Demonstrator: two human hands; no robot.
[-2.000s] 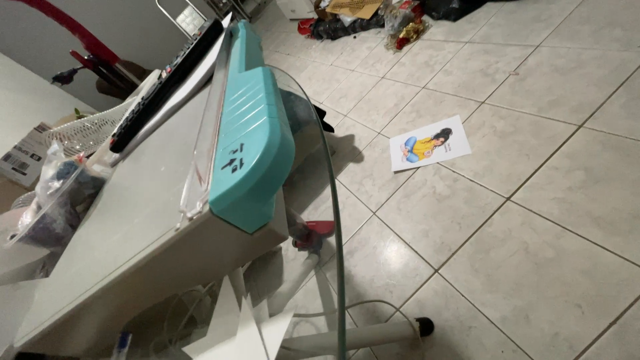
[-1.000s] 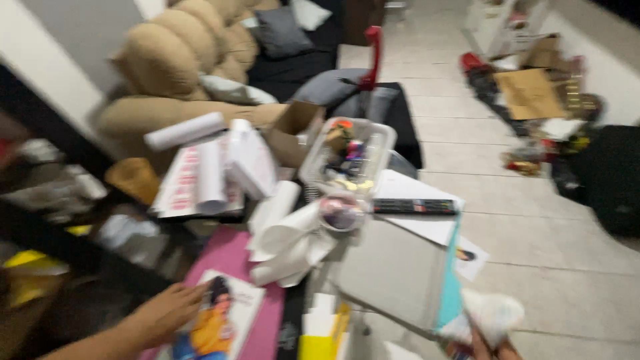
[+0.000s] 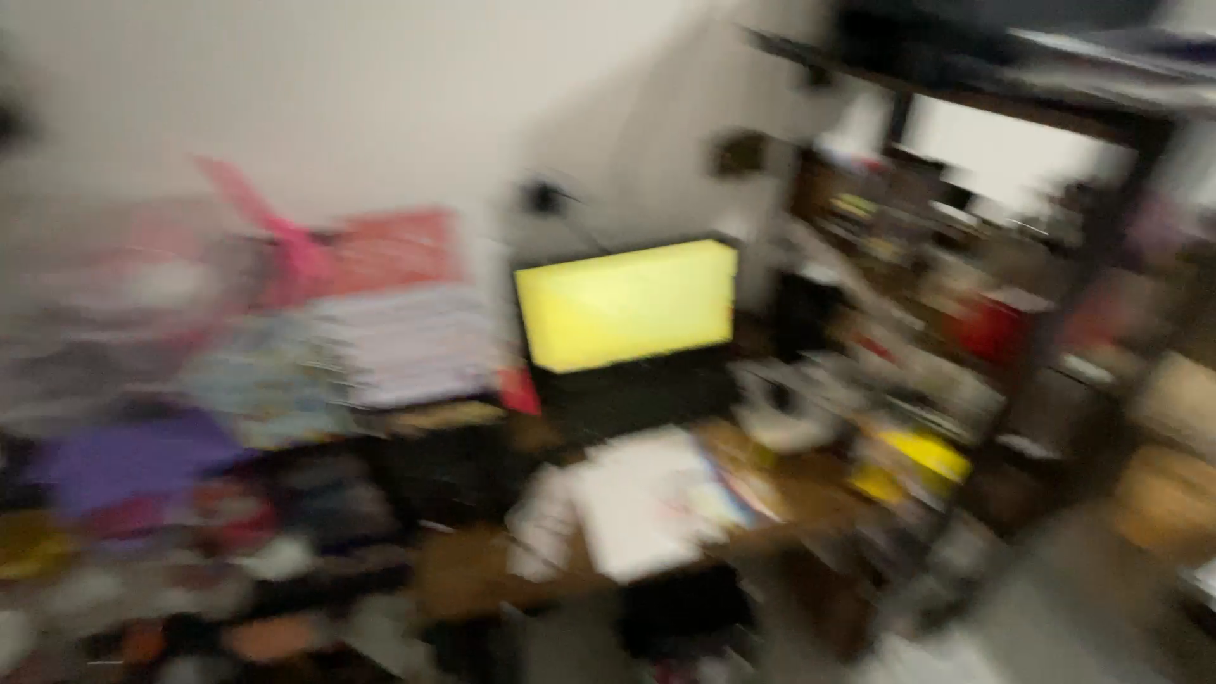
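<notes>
Neither of my hands shows in the head view, which is heavily blurred. Near the middle stands a bright yellow box-like thing (image 3: 627, 304), perhaps a lit screen, against the wall. White papers (image 3: 641, 503) lie on a brown wooden desk (image 3: 475, 570) below it. To its left are a lined white sheet or notebook (image 3: 413, 342) and a red panel (image 3: 399, 249), with a pink ribbon-like strip (image 3: 285, 233) beside them. What my hands hold cannot be seen.
A dark-framed shelf (image 3: 1035, 351) crowded with things rises on the right. At the left are a purple item (image 3: 142, 461) and a blurred heap of small objects. A small yellow item (image 3: 926, 456) lies right of the papers. Behind stands a pale wall (image 3: 380, 104).
The view has swung from the sofa and cluttered table to a desk against a wall. Both hands, seen one second ago at the lower left and lower right, are out of view.
</notes>
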